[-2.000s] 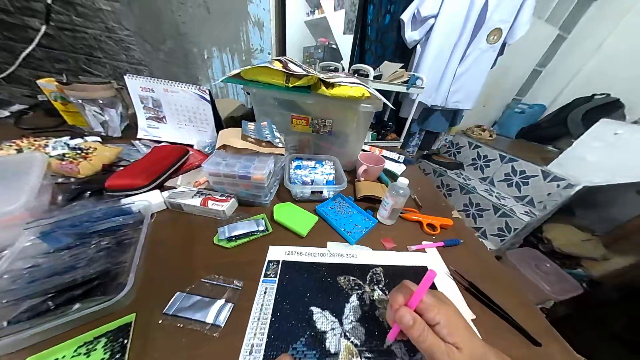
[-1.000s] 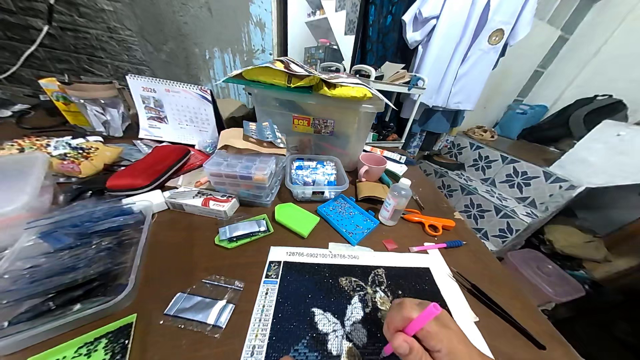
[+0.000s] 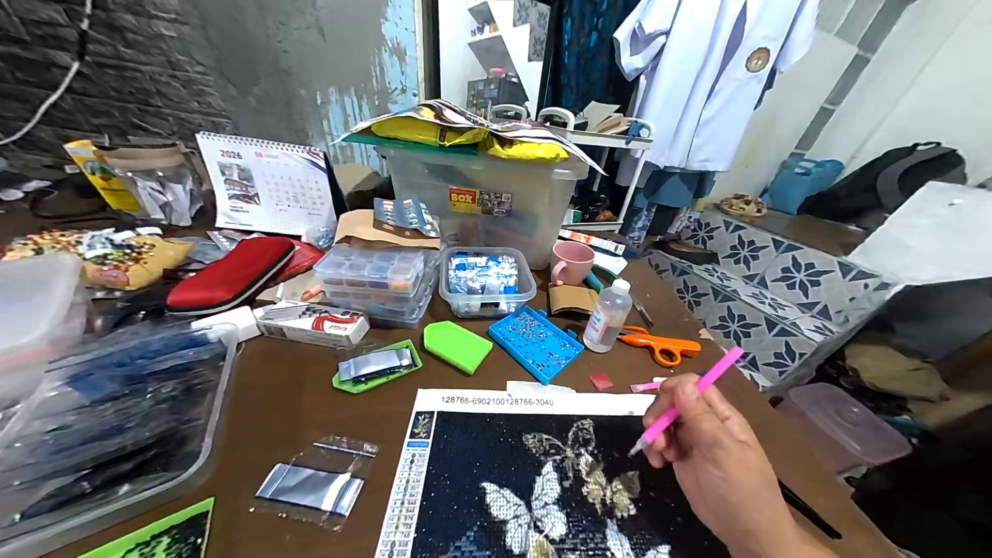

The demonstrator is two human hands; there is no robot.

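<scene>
My right hand (image 3: pixel 709 449) holds a pink diamond-painting pen (image 3: pixel 688 399), its tip over the upper right part of a dark diamond-painting canvas (image 3: pixel 480 442) with butterflies on it. The canvas lies on the brown table. Beyond its top edge are a blue bead tray (image 3: pixel 536 345) with small beads, a plain green tray (image 3: pixel 457 347) and a green tray (image 3: pixel 377 366) with a silvery packet on it. A small clear bag with a silvery label (image 3: pixel 310 488) lies left of the canvas. At the bottom left a green tray (image 3: pixel 159 535) holds black beads. My left hand is not in view.
A large open plastic container (image 3: pixel 221 403) of dark packets stands at the left. Behind the trays are stacked bead boxes (image 3: pixel 376 275), a tub of packets (image 3: pixel 487 283), a pink mug (image 3: pixel 572 262), a clear bottle (image 3: pixel 607 316) and orange scissors (image 3: pixel 663 345). A desk calendar (image 3: pixel 267 186) stands farther back.
My right hand has lifted with the pink pen and moved up and to the right from the lower butterflies. It now covers part of the canvas's right edge.
</scene>
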